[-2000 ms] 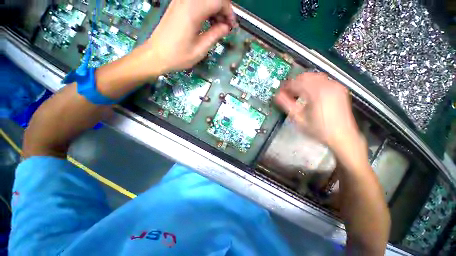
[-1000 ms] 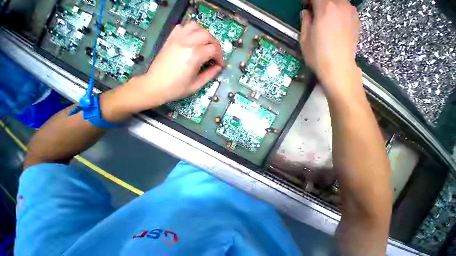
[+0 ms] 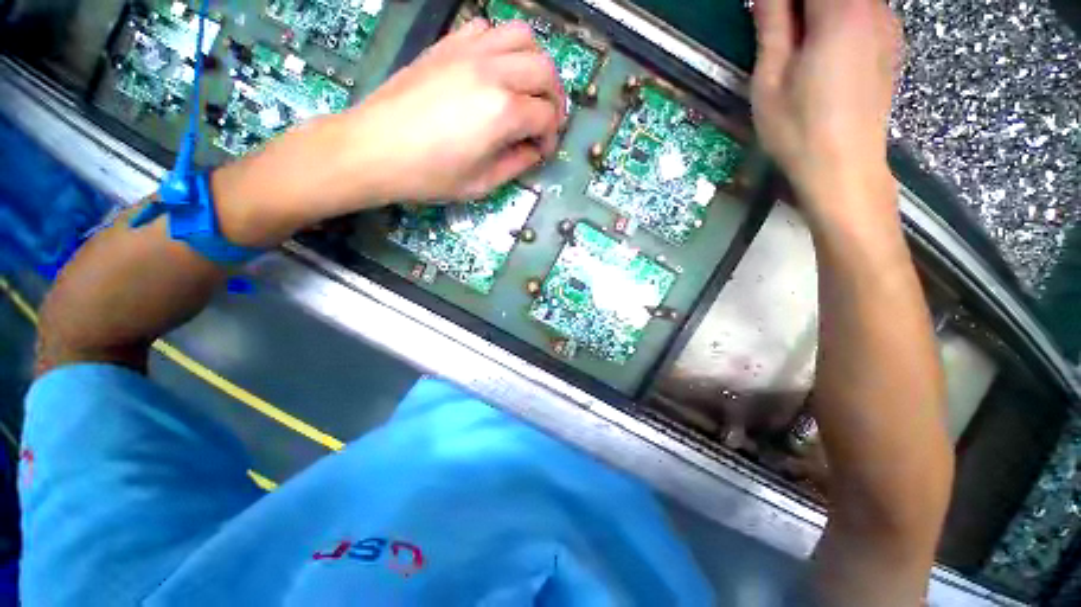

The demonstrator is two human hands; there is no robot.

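My left hand (image 3: 474, 113), with a blue wrist strap (image 3: 193, 213), is over the upper-left boards of the near carrier (image 3: 557, 184), fingers curled together. Whether it holds a small part is hidden. Green circuit boards lie in the carrier: one at the upper right (image 3: 666, 164), one at the lower right (image 3: 602, 291), one at the lower left (image 3: 474, 243) partly under my hand, and one at the top (image 3: 569, 59) partly covered. My right hand (image 3: 830, 89) is past the far rail over the green mat, its fingertips near or beyond the top edge; its grip is not clear.
A silver component pile (image 3: 984, 119) lies on the mat beside my right hand. Another carrier with boards (image 3: 279, 101) is at the upper left. An open conveyor bay (image 3: 759, 308) lies under my right forearm. The near metal rail (image 3: 474, 385) runs along my smock.
My right hand has moved from above the carrier's right side out past the far rail. The carrier and boards have shifted right. My left hand moved down from the far boards, then slightly right and up.
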